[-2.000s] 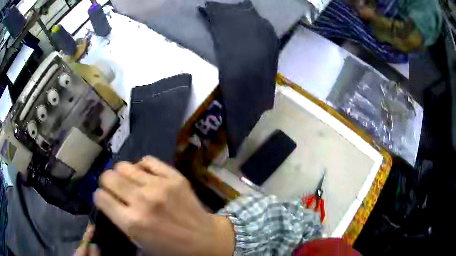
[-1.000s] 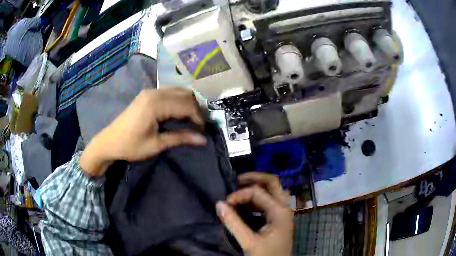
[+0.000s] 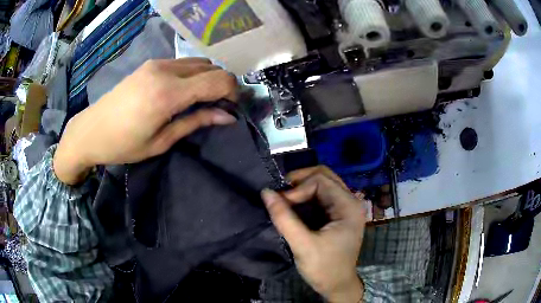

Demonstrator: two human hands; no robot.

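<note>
A dark grey garment piece (image 3: 201,195) hangs in front of the overlock machine (image 3: 237,29), with a pale stitched line along its right edge. My left hand (image 3: 154,112) grips its upper part, just left of the presser foot area (image 3: 285,115). My right hand (image 3: 323,228) pinches the seam edge between thumb and fingers, below the metal plate. The cloth edge lies beside the metal plate; whether any of it is under the foot I cannot tell.
A blue plastic tray (image 3: 350,148) with dark lint sits right of the needle area. The white table (image 3: 480,160) has a round dark hole. Plaid cloth (image 3: 113,41) and grey cloth lie at the left. A drawer at the lower right holds a phone (image 3: 507,237) and red-handled snips.
The view has moved closer to the machine. Both hands still hold the grey cloth, and more of its stitched edge shows between them. The machine now sits higher in view.
</note>
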